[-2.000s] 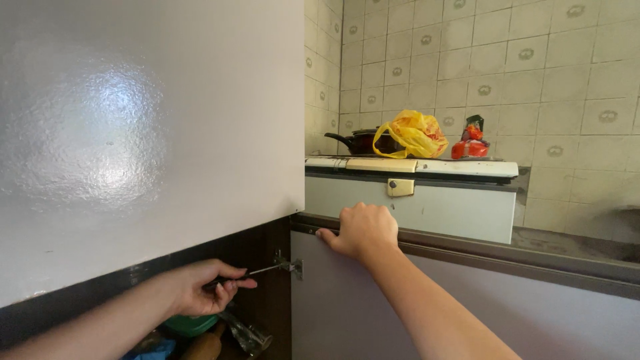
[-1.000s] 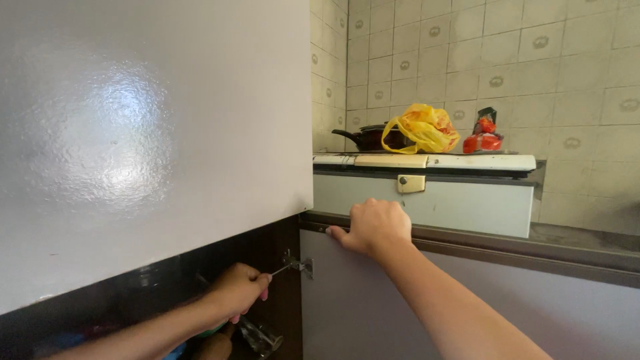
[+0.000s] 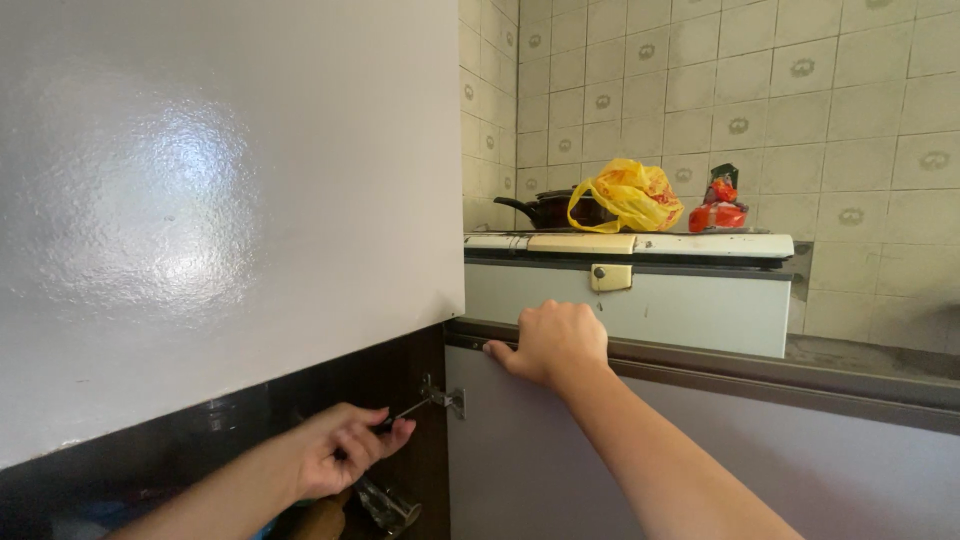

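My left hand (image 3: 352,448) holds a screwdriver (image 3: 412,409) by its dark handle, mostly hidden in the fingers. The thin metal shaft points up and right, its tip at a metal cabinet hinge (image 3: 444,397). That hinge joins the dark inner side wall of the cabinet to a light grey cabinet door (image 3: 517,450). My right hand (image 3: 562,341) grips the dark top edge of this door, thumb to the left and fingers folded over the far side.
A large glossy light panel (image 3: 300,187) fills the upper left. Beyond the door stands a white appliance (image 3: 697,300) bearing a dark pan (image 3: 551,210), a yellow plastic bag (image 3: 634,195) and a red package (image 3: 718,214). Inside the cabinet are a glass item (image 3: 386,506) and a brown object (image 3: 321,519).
My left hand has turned about the screwdriver, from palm side to back and again to palm side, with the shaft staying at the hinge. My right hand has kept its hold on the door.
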